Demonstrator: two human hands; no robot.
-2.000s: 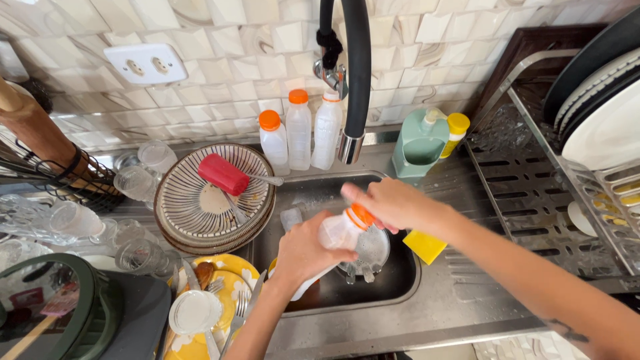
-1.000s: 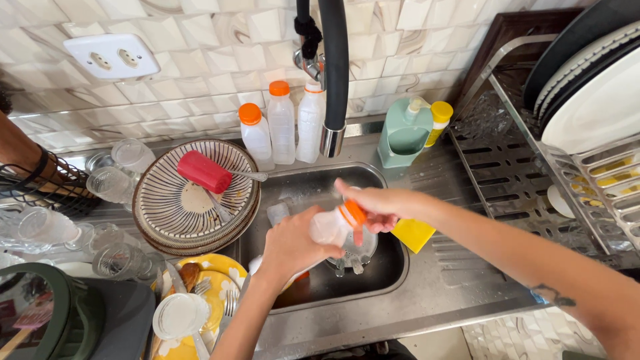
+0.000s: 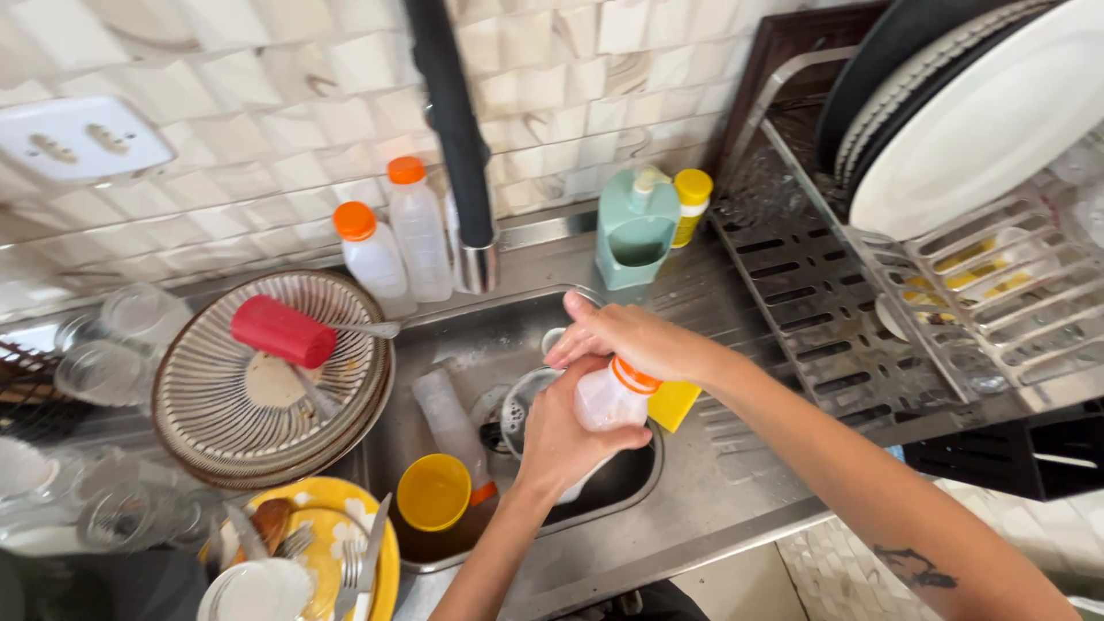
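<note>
Over the stainless steel sink (image 3: pixel 405 345), my left hand (image 3: pixel 565 431) grips a translucent plastic bottle (image 3: pixel 608 401) around its body, tilted. My right hand (image 3: pixel 625 341) lies over the bottle's orange cap (image 3: pixel 636 377), its palm and fingers at the cap; how firmly they close on it cannot be told. Beneath the hands, a soapy glass bowl or lid (image 3: pixel 522 405) lies in the sink, partly hidden. A yellow cup (image 3: pixel 434 493) and another plastic bottle (image 3: pixel 453 423) lie to its left. A yellow sponge (image 3: pixel 674 404) is on the sink's right edge, partly behind my right wrist.
Orange-capped bottles (image 3: pixel 420 233) stand behind the sink beside the black faucet hose (image 3: pixel 461 129). A green soap dispenser (image 3: pixel 638 228) is at the back right. Stacked striped plates (image 3: pixel 198 405) with a red cup (image 3: pixel 283 331) flank the left, a metal dish rack (image 3: pixel 828 285) the right.
My right hand has shifted from gripping around the orange cap to lying across it with extended fingers. My left hand still holds the bottle. The view has moved closer to the sink.
</note>
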